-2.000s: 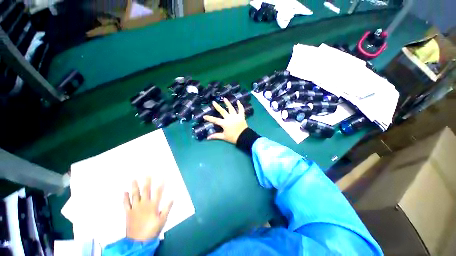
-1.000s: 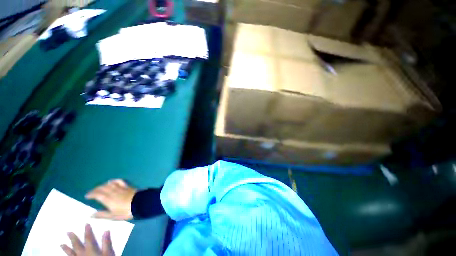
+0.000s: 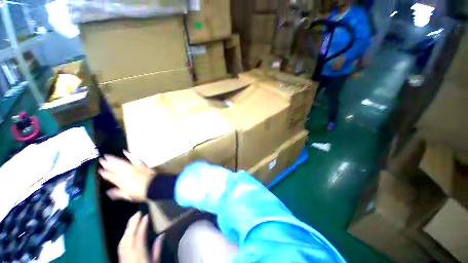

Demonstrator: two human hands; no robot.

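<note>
My right hand (image 3: pixel 124 178) is spread open with nothing in it, in front of the large brown cartons (image 3: pixel 267 110) and beyond the bench's right edge. My left hand (image 3: pixel 137 241) is lower, near the bottom edge, partly cut off and blurred; its fingers are apart and I see nothing in it. On the green bench (image 3: pixel 88 221) at left lies a cluster of black cylindrical units (image 3: pixel 33 221), left of both hands. White paper sheets (image 3: pixel 49 156) overlap the cluster's far side.
A pink-and-black round item (image 3: pixel 24 127) and an open box with yellow contents (image 3: pixel 69 95) stand farther along the bench. Cartons rest on a blue pallet (image 3: pixel 292 167). A person in blue (image 3: pixel 349 38) stands beside a dark handle. More cartons (image 3: pixel 410 205) stand at right.
The view has swung right, away from the bench's left part and towards the cartons and floor. Both hands have left the bench and paper and are now over the gap beside it.
</note>
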